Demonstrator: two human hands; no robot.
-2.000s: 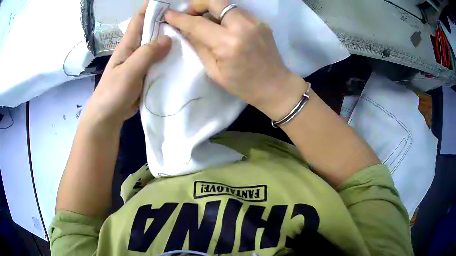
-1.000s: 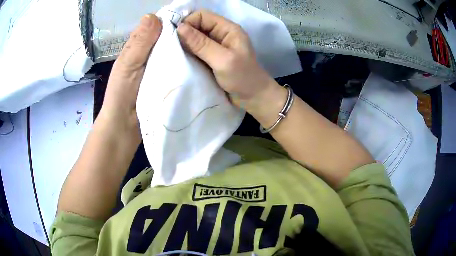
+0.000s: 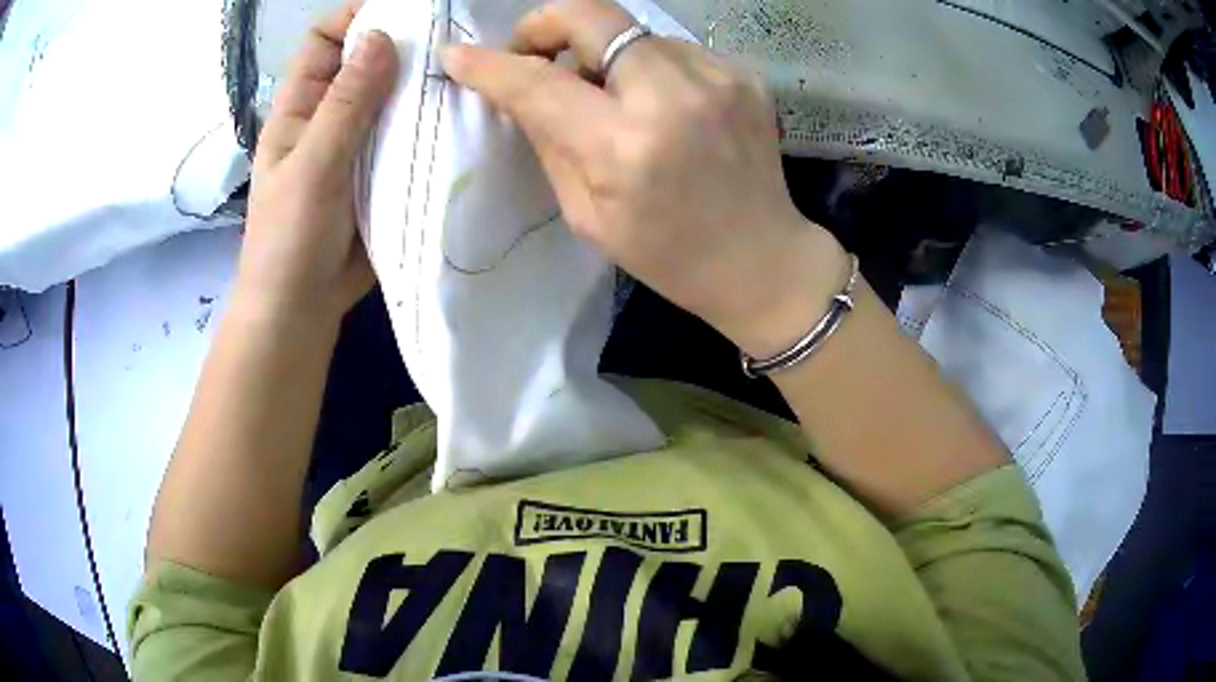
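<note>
A white garment panel point(image 3: 500, 353) hangs from both hands over the table's front edge down to the lap. Parallel dark stitch lines point(image 3: 420, 173) run down its left part, and a loose dark thread point(image 3: 494, 267) curls on the cloth. My left hand point(image 3: 314, 160) grips the panel's left side near the top of the view, thumb on top. My right hand point(image 3: 654, 160), with a ring, pinches the cloth beside the stitch lines with thumb and forefinger. Whether it also holds a small tool cannot be seen.
The worn pale machine table point(image 3: 920, 93) lies beyond the hands. White cloth point(image 3: 107, 120) lies at the upper left, with more white pieces point(image 3: 147, 400) below. A spare panel with double stitching point(image 3: 1014, 360) lies at the right. Red-handled snips point(image 3: 1167, 153) are at the far right.
The panel has been turned and spread, so the parallel stitch lines now show along its left part. My left hand has moved left, away from my right hand. The right wrist has moved right.
</note>
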